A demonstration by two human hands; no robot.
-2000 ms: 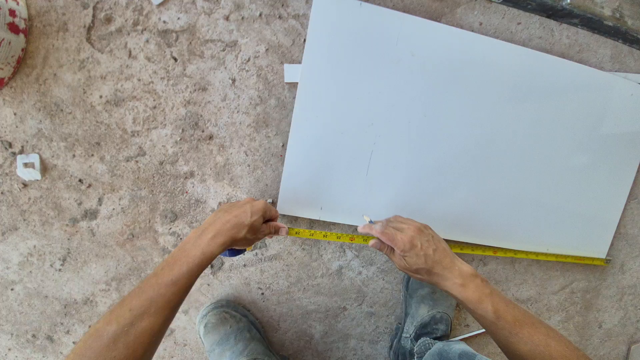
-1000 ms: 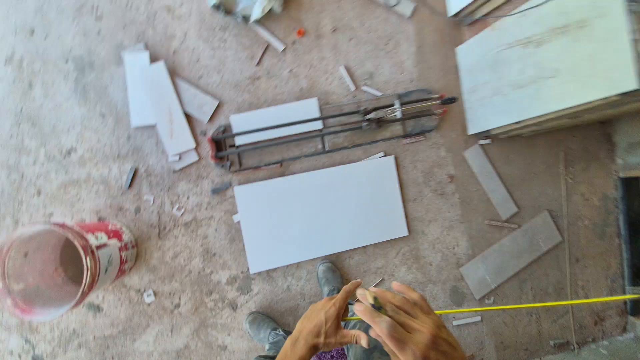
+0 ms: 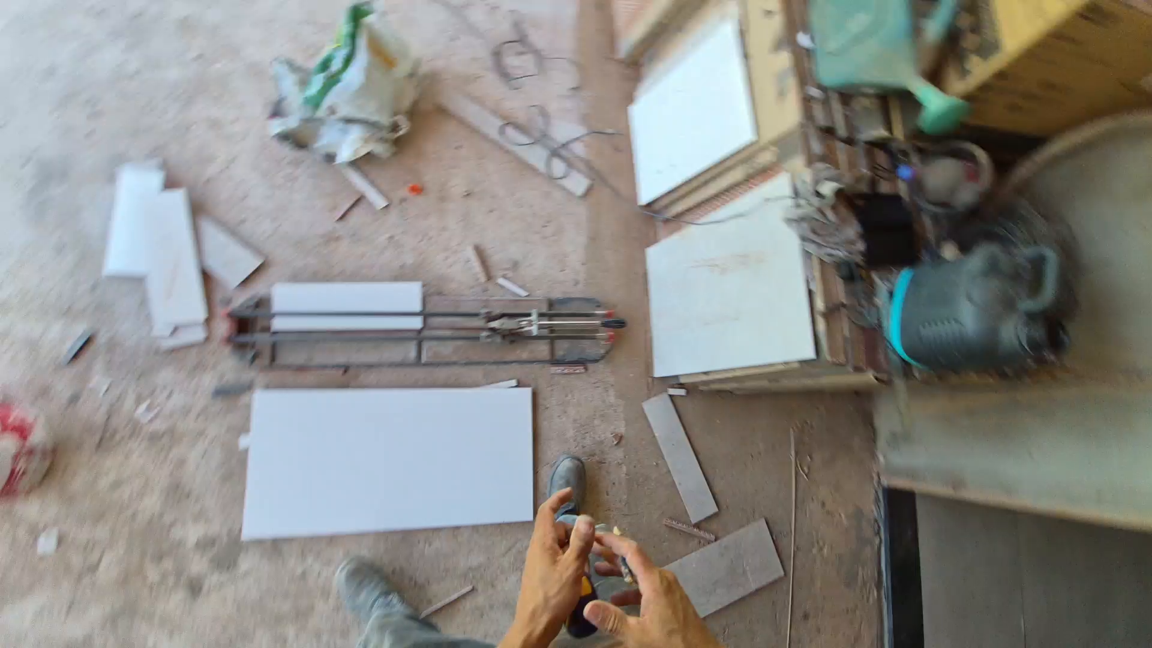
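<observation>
My left hand (image 3: 556,571) is at the bottom centre, closed around a black and yellow tape measure (image 3: 583,605). Beside it on the right, my right hand (image 3: 643,589) has its fingers curled, with a small pale piece (image 3: 619,533) at the fingertips, too blurred to name. No yellow tape blade shows. A large white tile (image 3: 389,463) lies on the concrete floor to the left of my hands. Beyond it stands a manual rail tile cutter (image 3: 432,338), with a white tile strip (image 3: 346,297) under its rails.
Tile offcuts (image 3: 175,261) lie at the left, more (image 3: 681,459) at the right. Stacked white tiles (image 3: 731,279) stand at the right, near a dark machine with a blue ring (image 3: 963,310) and a green watering can (image 3: 864,45). A crumpled bag (image 3: 351,94) and thin cable (image 3: 558,148) lie farther off.
The yellow blade, stretched along the large tile's edge and later off to the right, is out of sight. My hands have left the tile. The view has swung right.
</observation>
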